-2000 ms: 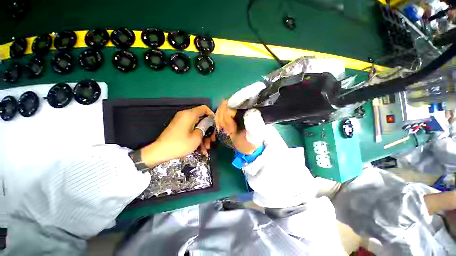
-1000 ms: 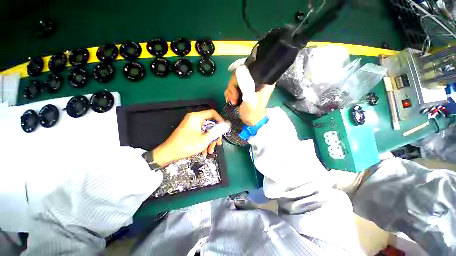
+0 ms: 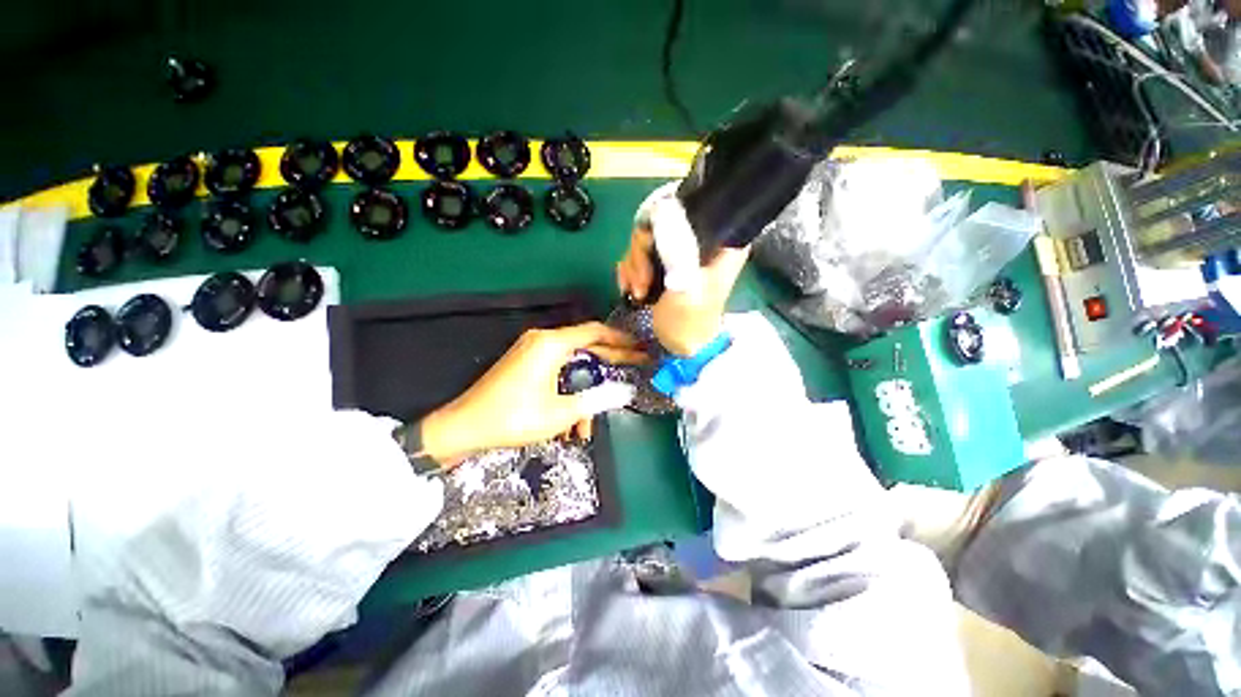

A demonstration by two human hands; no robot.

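Observation:
My left hand holds a round black unit between its fingers above the parts tray. Small silver metal parts fill the tray's near section. My right hand, with a white cover on a finger and a blue wrist strap, grips the black electric screwdriver, tilted with its tip low. The tip is hidden by the hand. The screw dish lies under my hands, mostly covered.
Two rows of black units stand along the yellow strip. More units lie on white sheets at left. A clear plastic bag, a green box and a fixture with a red switch are at right. Another person's sleeve is at lower right.
Since two seconds ago, the screwdriver has swung from nearly level to steeply tilted in my right hand. The black unit in my left hand now faces up more visibly.

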